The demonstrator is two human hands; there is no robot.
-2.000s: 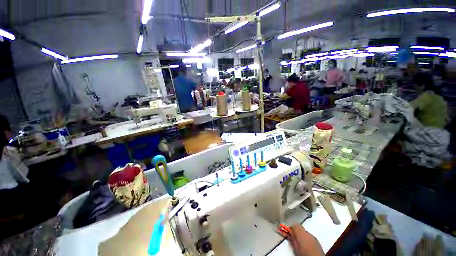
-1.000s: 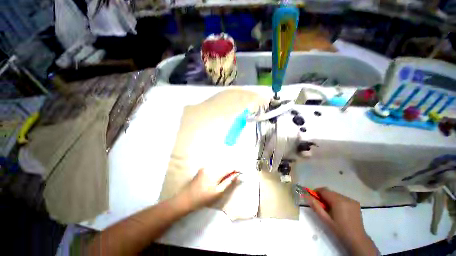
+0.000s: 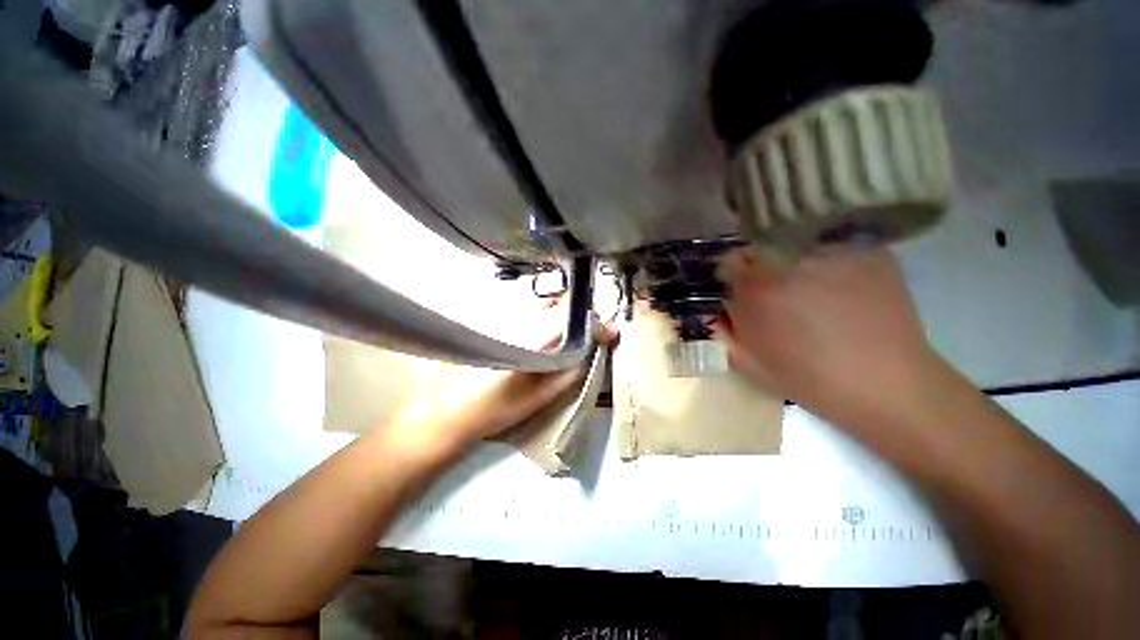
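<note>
Khaki cloth point(image 3: 713, 419) lies under the sewing machine head point(image 3: 600, 125), which fills the upper view very close. A narrow folded edge point(image 3: 578, 428) stands up from the cloth below the needle area. My left hand point(image 3: 488, 394) comes from the lower left, with its fingertips on this fold beside the presser area; the machine's pale curved guard point(image 3: 375, 319) partly covers them. My right hand point(image 3: 819, 319) is at the right of the needle area, under a large ribbed knob point(image 3: 844, 163). Its fingertips are hidden behind the machine parts, and I cannot tell what they hold.
A light-blue flat piece point(image 3: 298, 165) shows at the upper left. Spare khaki panels point(image 3: 144, 375) lie at the left, with a yellow handle point(image 3: 40, 298) beside them. The white table's front edge point(image 3: 700, 563) runs across below my hands.
The view has moved down and very close to the machine head. Both hands have moved in to the needle area. The red-orange tools seen at both hands no longer show.
</note>
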